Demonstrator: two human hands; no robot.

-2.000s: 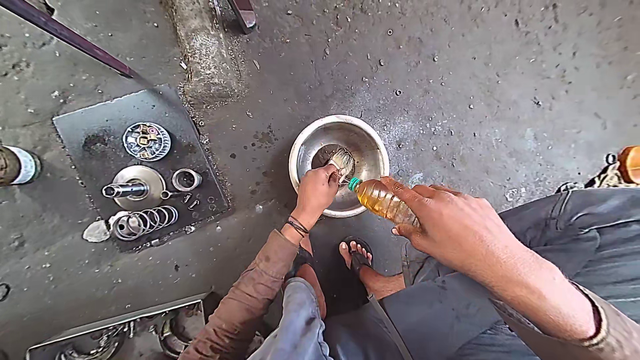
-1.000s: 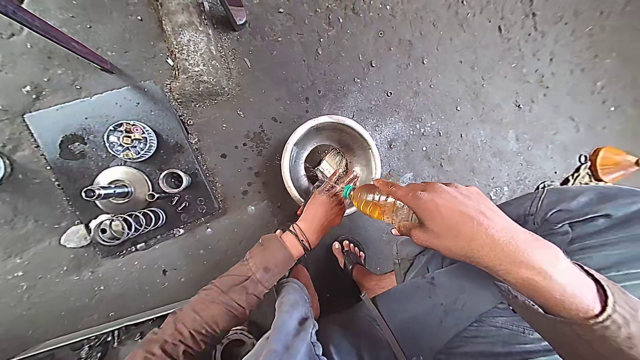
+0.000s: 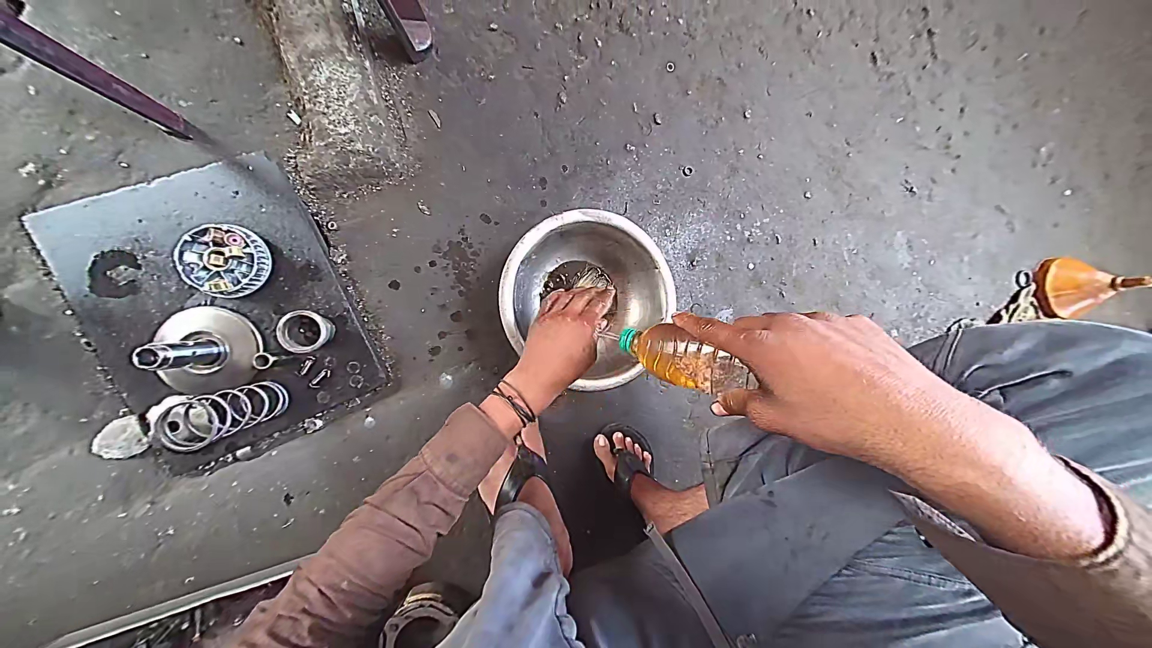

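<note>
A round steel bowl stands on the floor with a little dark liquid at its bottom. My left hand reaches into it, over a pale, partly hidden thing that looks like a brush or a metal part; its grip cannot be made out. From the right, my right hand holds a clear plastic bottle of amber liquid. The bottle is tipped sideways, its green neck ring pointing at my left hand, and a thin stream seems to leave it.
On the left, a dark slab bears a finned disc part, a metal disc with a shaft, a metal ring and a coil spring. An orange funnel lies at the right. A concrete block is at the top.
My left hand has moved further over the bowl and now covers more of the pale thing. The bottle stays tipped in my right hand.
</note>
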